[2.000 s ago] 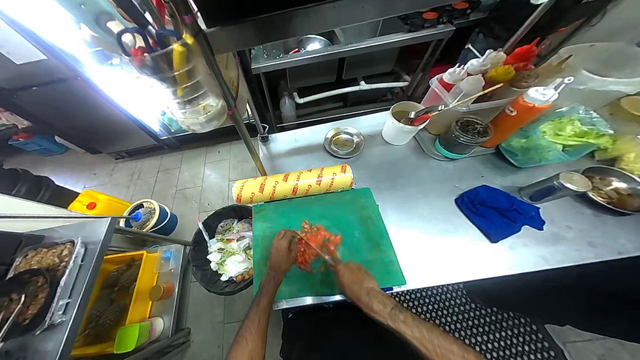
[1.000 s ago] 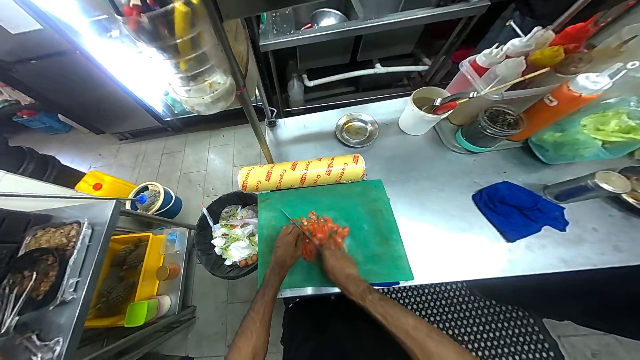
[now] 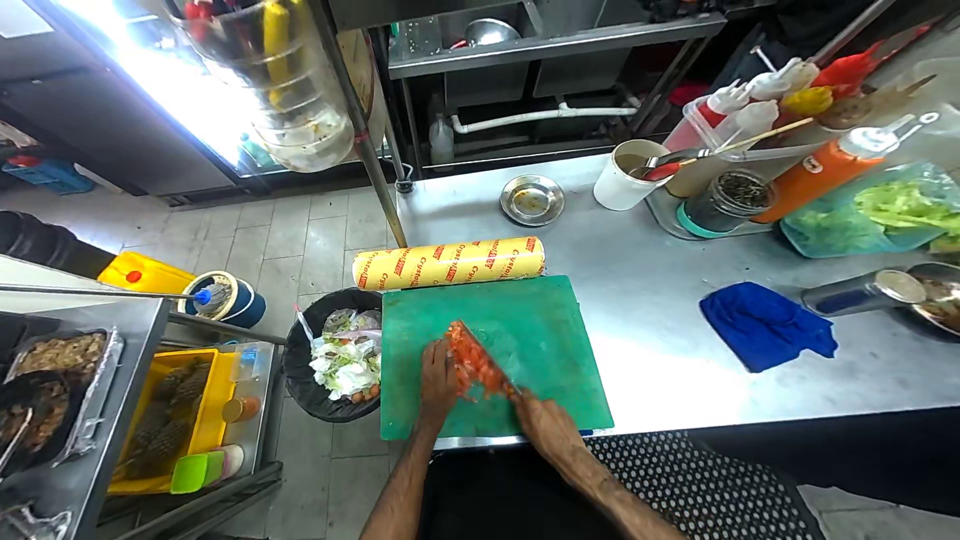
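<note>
My right hand [image 3: 546, 426] is closed around the handle of a kitchen knife [image 3: 489, 355], whose blade runs up and left over chopped red pieces, perhaps tomato [image 3: 472, 363]. Against the left edge of that pile rests my left hand [image 3: 439, 376], its fingers close together; whether it grips a piece is hidden. Both hands are over a green cutting board [image 3: 540, 322] at the steel table's front edge. A yellow printed roll of cling film [image 3: 450, 262] lies along the board's far edge.
Left of the board stands a black-lined bin [image 3: 300, 375] with food scraps. Beyond the roll is a small steel dish [image 3: 532, 200]. A blue cloth [image 3: 766, 324], white cup [image 3: 619, 180], glass jar [image 3: 724, 202] and orange sauce bottle [image 3: 817, 178] stand or lie to the right.
The knife blade has swung from pointing up-left beside my left hand to lying across the chopped pieces. My right hand has moved slightly away from my left.
</note>
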